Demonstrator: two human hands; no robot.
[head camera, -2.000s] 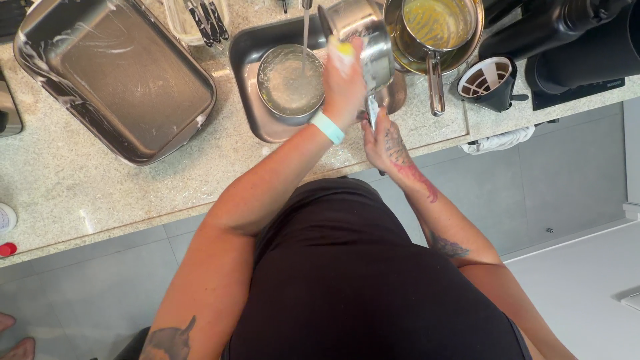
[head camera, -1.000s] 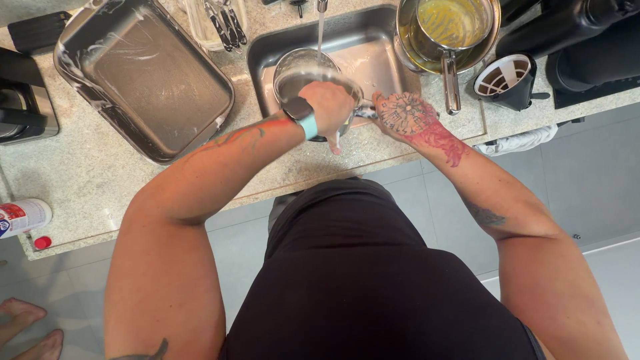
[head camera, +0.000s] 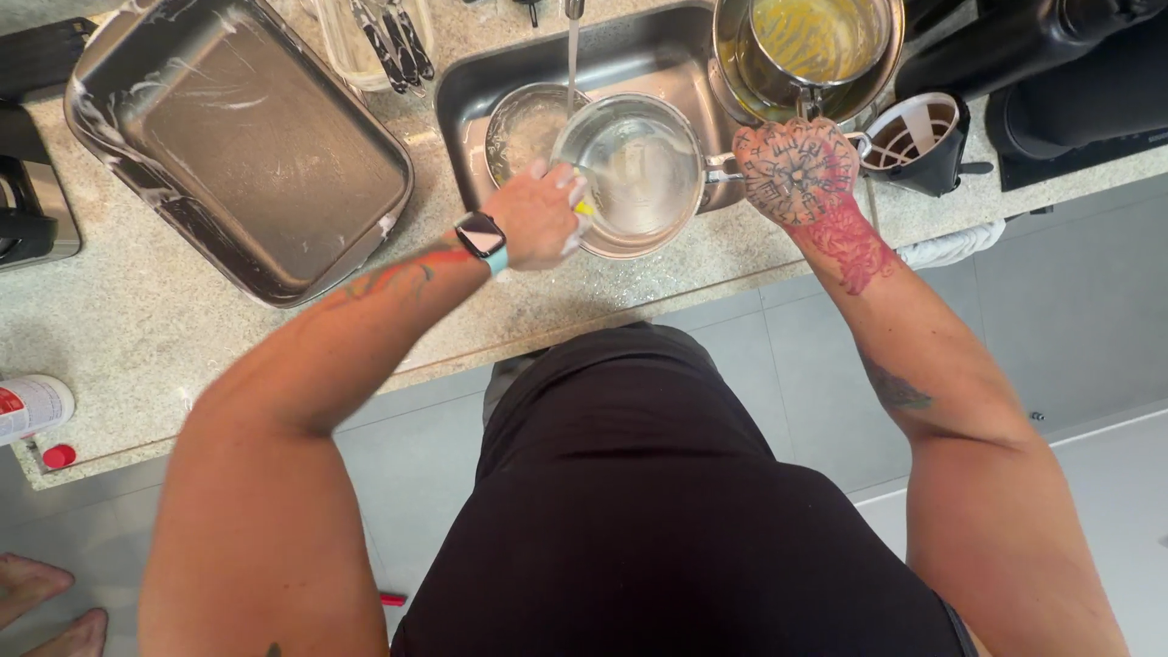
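My right hand (head camera: 798, 172) is closed on the handle of a metal saucepan (head camera: 636, 169), which is held over the front of the steel sink (head camera: 666, 36) with its open top facing up. Against the pan's left rim is my left hand (head camera: 545, 216), holding a yellow sponge (head camera: 583, 208), mostly hidden by the foamy fingers. Behind and left of the saucepan, a round metal vessel (head camera: 518, 128) sits in the sink. Water runs from the tap (head camera: 573, 9) between the two.
A soapy roasting pan (head camera: 265, 164) stands on the counter at left, near a container with patterned-handled cutlery (head camera: 394, 46). Nested pans with yellow residue (head camera: 817, 41) and a black filter holder (head camera: 915, 141) are at right. A white bottle (head camera: 32, 408) lies far left. Another person's feet (head camera: 55, 602) show at lower left.
The saucepan, tipped up over the sink two seconds ago, now has its open top facing up. My left hand has moved from above it to its left rim.
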